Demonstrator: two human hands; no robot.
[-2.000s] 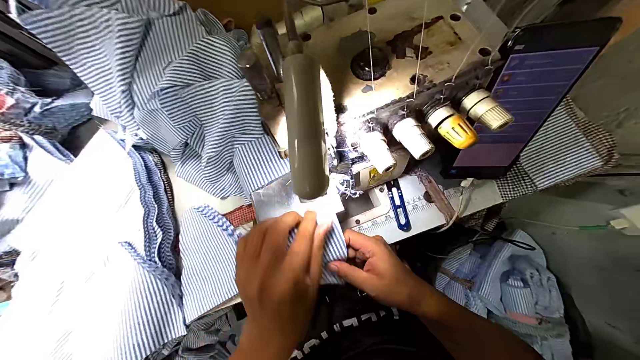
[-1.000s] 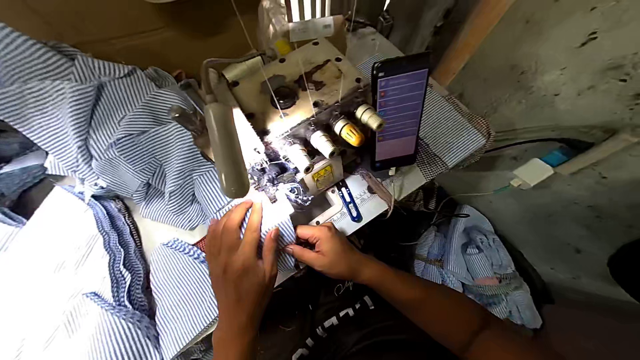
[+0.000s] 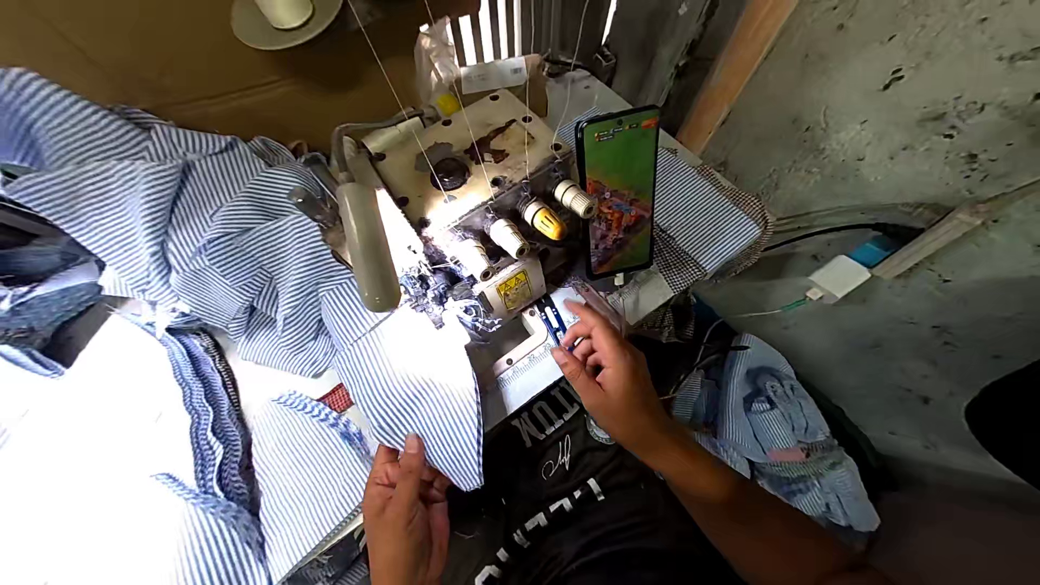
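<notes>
My left hand pinches the lower edge of a blue-and-white striped fabric piece between thumb and fingers. The top of that piece lies by the presser area of an overlock sewing machine, under its lamp. My right hand is beside the blue thread snips on the machine bed, its thumb and index finger apart. The fingertips overlap the lower end of the snips; whether they touch is not clear. Loose blue and white thread bunches near the needle area.
Crumpled striped fabric and stacked cut pieces cover the left side. A phone stands right of the tension knobs. More striped cloth lies low at the right, near a white adapter with cables.
My hands were together on the fabric by the needle area. Now the left has drawn the cloth's edge down, and the right has let go and moved to the snips. The phone picture has changed.
</notes>
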